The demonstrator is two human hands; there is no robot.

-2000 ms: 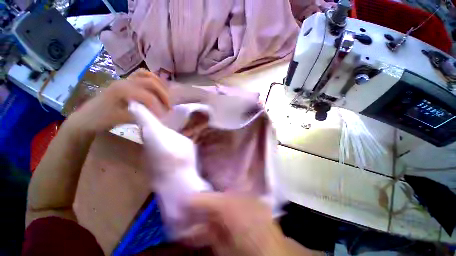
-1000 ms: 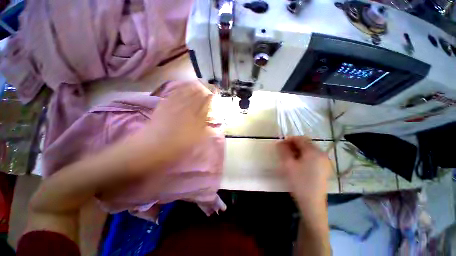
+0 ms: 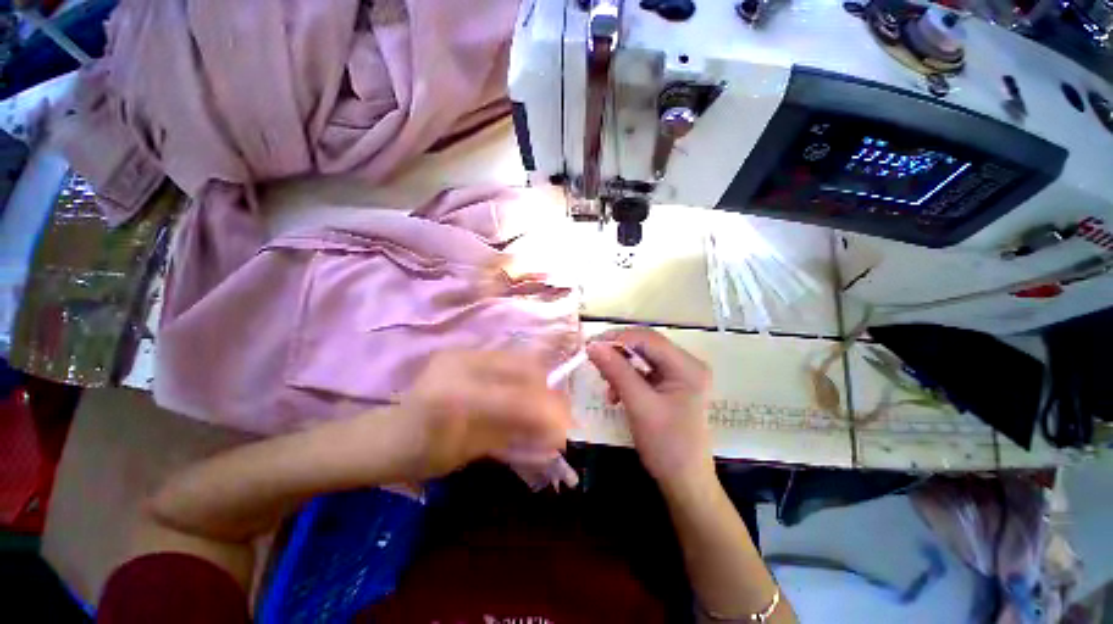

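Note:
A pink garment (image 3: 354,311) lies on the sewing table, its right edge just left of and in front of the machine's lit needle area. My right hand (image 3: 657,396) pinches a small white strip (image 3: 571,366) at the garment's right edge. My left hand (image 3: 488,408) is blurred over the garment's front right part, near the strip's other end; its fingertips are unclear, so I cannot tell if it grips anything. The presser foot and needle (image 3: 586,210) stand under bright light. A fan of white strips (image 3: 754,278) lies right of the needle.
A large pink fabric heap (image 3: 281,92) lies behind at the left. The white sewing machine (image 3: 708,98) has a lit screen panel (image 3: 897,171). A black pointed piece (image 3: 970,372) lies at the table's right. A blue basket (image 3: 348,555) is below the front edge; tied pink pieces (image 3: 995,524) are lower right.
The garment was in the air between both hands and now lies by the machine. My right hand has moved from the strip fan leftward to the garment's edge; my left hand has moved toward me.

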